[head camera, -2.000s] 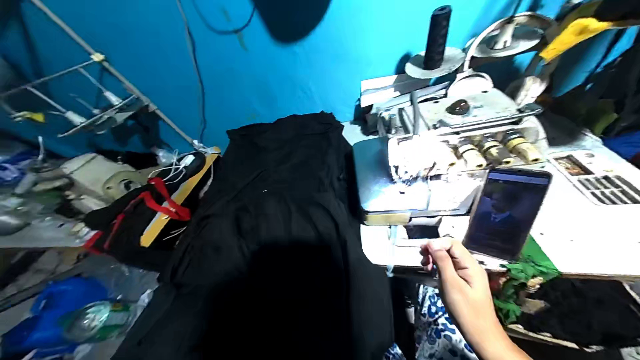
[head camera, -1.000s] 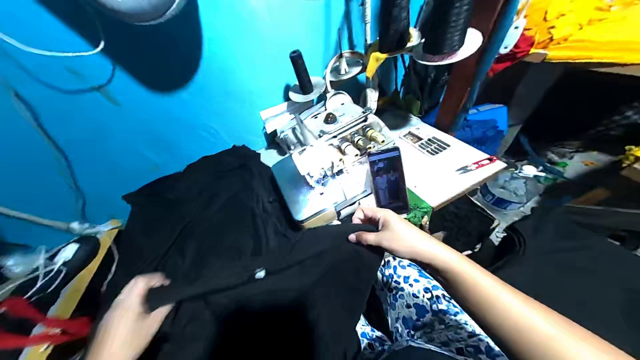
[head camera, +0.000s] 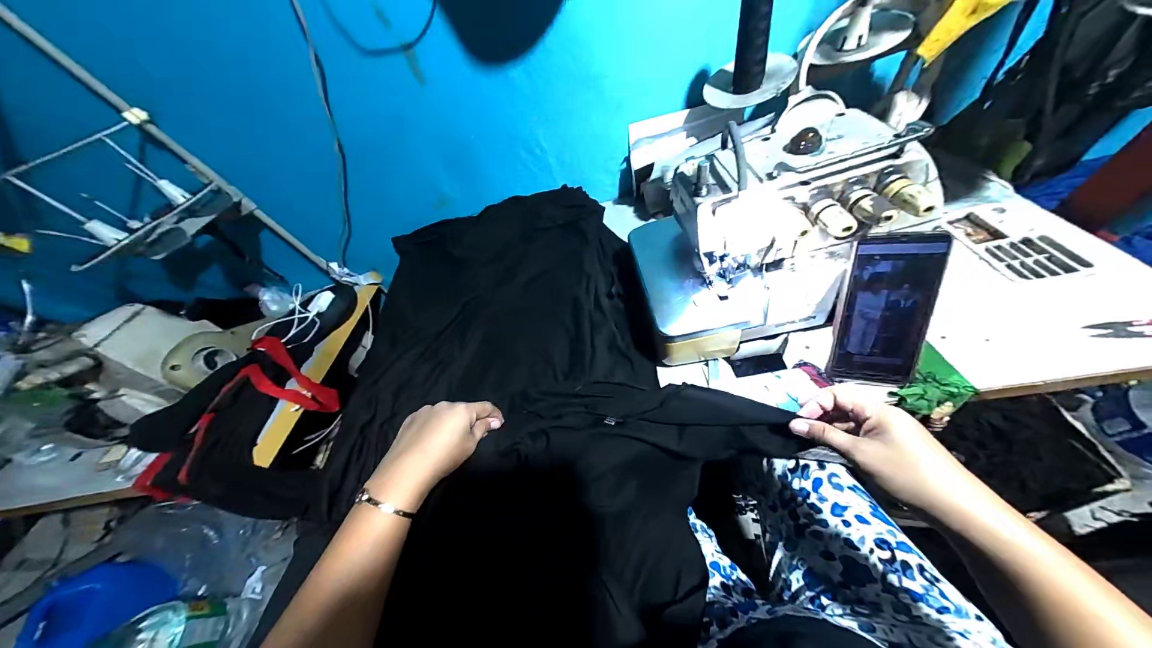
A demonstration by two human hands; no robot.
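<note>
Black fabric (head camera: 513,315) lies over the table's left part and hangs across my lap, with a small light tag (head camera: 612,420) on an upper fold. My left hand (head camera: 448,439), a bracelet on its wrist, pinches the cloth left of that tag. Between thumb and fingers, my right hand (head camera: 841,423) grips the fabric's right end, just below a phone. The overlock sewing machine (head camera: 765,225) stands beyond the cloth, its needle area brightly lit. Propped upright against the machine's front right is the phone (head camera: 889,306), its screen lit.
Black thread cones stand behind the machine. Thread snips (head camera: 1120,329) rest on the white tabletop (head camera: 1017,333) at right. Green fabric (head camera: 940,382) hangs at its front edge. At left are black cloth with red trim (head camera: 288,382), another machine (head camera: 193,351) and a blue plastic item (head camera: 99,605).
Two seconds ago my right hand was off the cloth beside the phone; now it holds the fabric's end. My left hand has come into view. The view has swung right and back.
</note>
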